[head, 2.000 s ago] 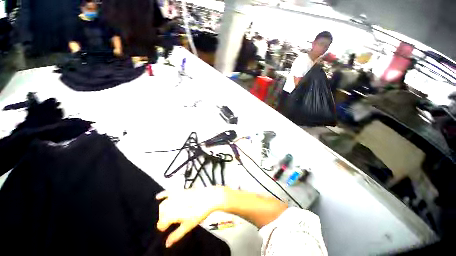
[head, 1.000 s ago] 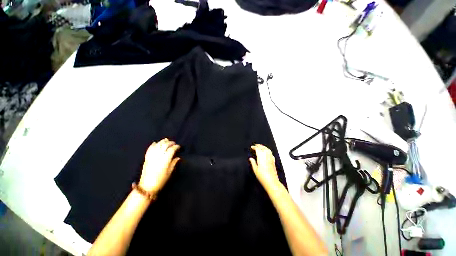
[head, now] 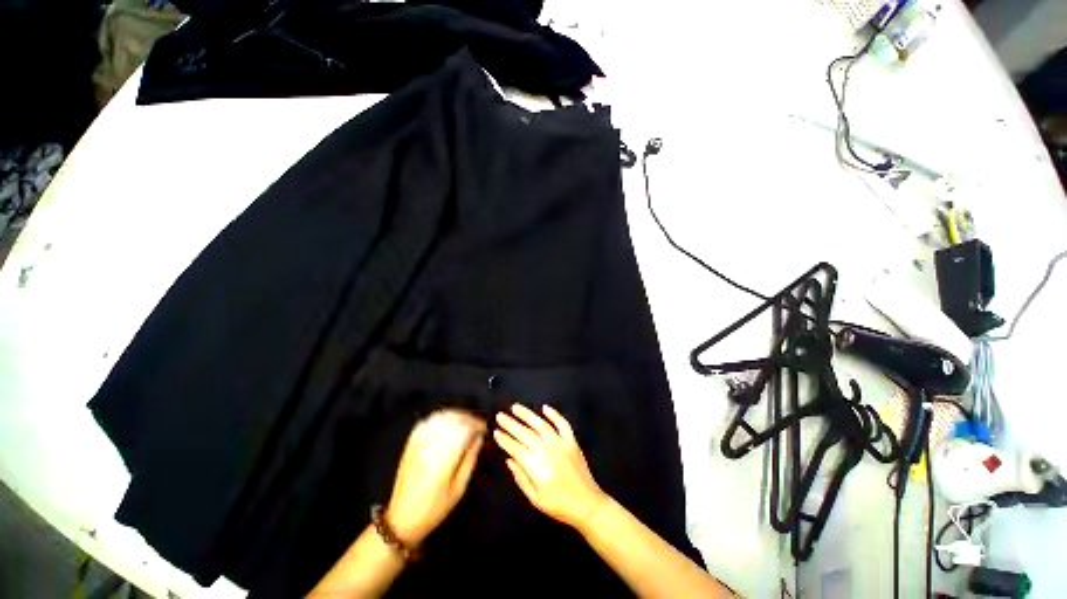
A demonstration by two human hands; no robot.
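A black skirt (head: 515, 234) lies spread on the white table, with a second black skirt on top of it nearest me. The upper skirt's waistband (head: 550, 383) runs straight across, with a tiny pale glint at its centre. My left hand (head: 439, 468) is just below the waistband, fingers curled; whether it pinches cloth cannot be told. My right hand (head: 548, 460) lies beside it on the cloth, fingers apart and holding nothing. The two hands nearly touch.
Tangled black hangers (head: 796, 404) lie right of the skirts. Beyond them are a black hair dryer (head: 903, 359), a black power adapter (head: 966, 284), a white and dark spray gun (head: 973, 466) and cables. Crumpled black garments (head: 351, 49) lie at the far side of the white table (head: 129, 176).
Both hands have left the waistband's two sides and come together below its centre. Earlier, my right hand reached over the table near the snips. The camera view has turned down to the skirts.
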